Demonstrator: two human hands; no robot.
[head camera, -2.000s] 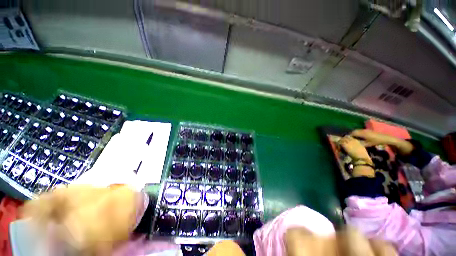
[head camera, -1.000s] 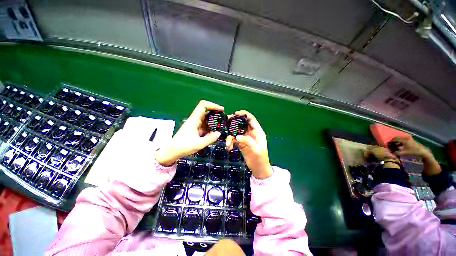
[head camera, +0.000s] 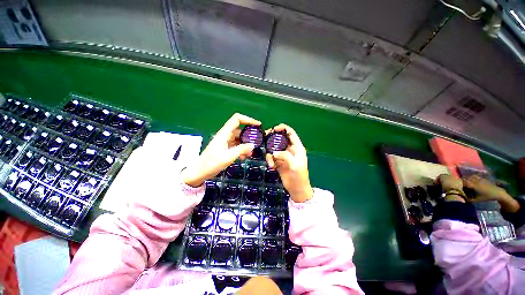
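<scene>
My left hand (head camera: 221, 151) holds a glossy black round part (head camera: 252, 136) between thumb and fingers. My right hand (head camera: 292, 164) holds a second black round part (head camera: 277, 142) beside it. Both faces show purplish striped reflections. The parts are side by side above the far end of a clear compartment tray (head camera: 237, 239), whose visible cells mostly hold black round parts. Two cells in its second row from the near edge look pale. My hands and sleeves hide the tray's far part and some of its sides.
Side trays of parts (head camera: 54, 155) lie at left. A white sheet (head camera: 138, 173) with a pen (head camera: 177, 152) lies between them and the centre tray. A red crate (head camera: 14, 233) is lower left. At right, another person's hands work over a beige board (head camera: 417, 167) near a red-orange bin (head camera: 455, 152).
My hands came up from the blurred near edge, each now with a round part. Since one second ago they barely moved; the reflections turned from red-green to purplish. The neighbour's hands shifted.
</scene>
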